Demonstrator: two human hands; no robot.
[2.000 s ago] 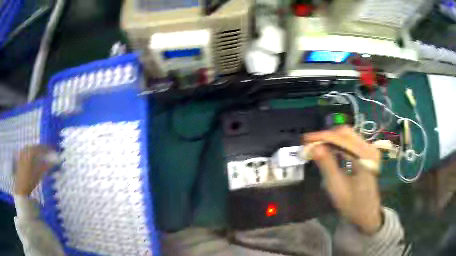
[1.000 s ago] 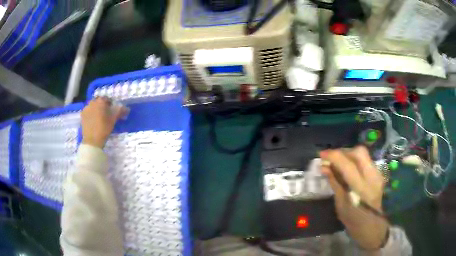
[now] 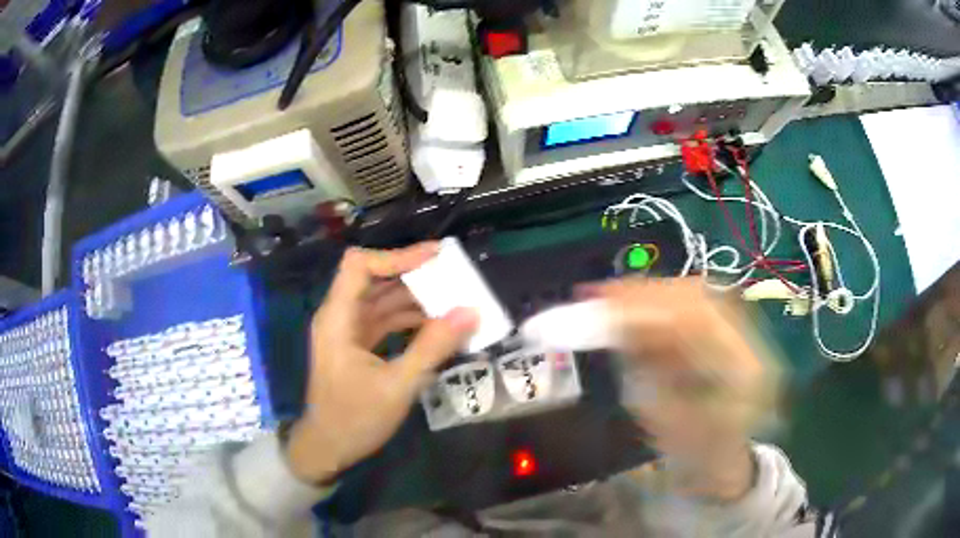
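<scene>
My left hand (image 3: 363,347) holds a white USB charger (image 3: 458,292) between thumb and fingers above the black test box (image 3: 442,478). My right hand (image 3: 690,368) is blurred and holds a pale connector (image 3: 568,325), its tip close to the charger's lower right edge. Whether the two touch cannot be told. The white test socket strip (image 3: 503,391) lies below them, with two outlets showing. A red light (image 3: 523,462) glows near the box's front.
Blue tray (image 3: 263,347) with rows of chargers at left, another tray (image 3: 79,420) beyond. Variable transformer (image 3: 284,116) and bench meter (image 3: 642,116) stand behind, white power strip (image 3: 447,105) between them. Thin white cables (image 3: 874,284) and paper (image 3: 926,189) lie at right.
My left hand has moved right, from the blue tray to above the test box, and now holds a charger. My right hand has moved the connector beside it. The camera view has shifted.
</scene>
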